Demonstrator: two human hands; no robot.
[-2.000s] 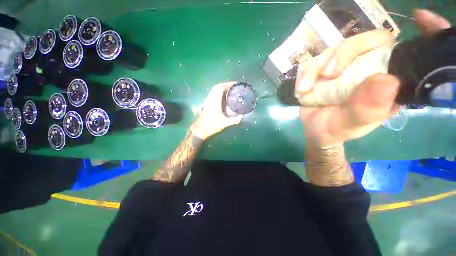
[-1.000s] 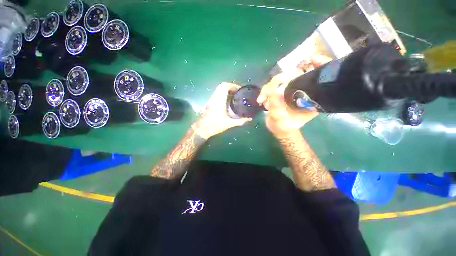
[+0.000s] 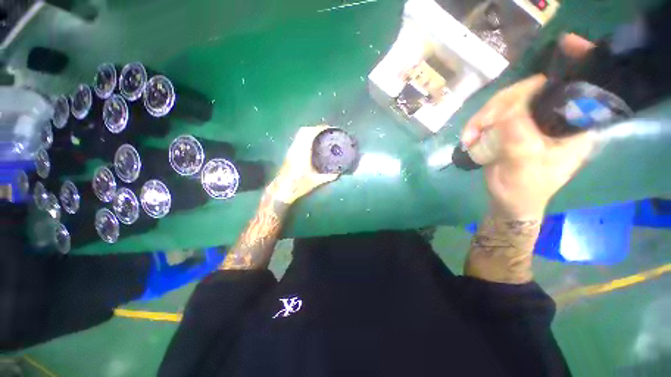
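My left hand (image 3: 298,166) is closed around a black cylindrical unit (image 3: 335,152), which stands on the green bench with its round dark end up. My right hand (image 3: 508,143) grips the black electric screwdriver (image 3: 588,99), which has a round blue-white emblem. Its nose (image 3: 465,157) points left, clear of the unit, with a gap of bench between them. The thin bit tip shows faintly. The tool's rear is blurred and runs out at the upper right.
The white screw feeder (image 3: 471,55) stands beyond the tool at the upper right. Many black units with clear-rimmed faces (image 3: 220,178) stand in a cluster at left. A pale container (image 3: 22,118) is at the far left. A blue bin (image 3: 596,232) shows below the bench edge.
The screwdriver and my right hand have moved right, off the unit. My left hand still holds the unit. The view has turned slightly, and more of the feeder shows.
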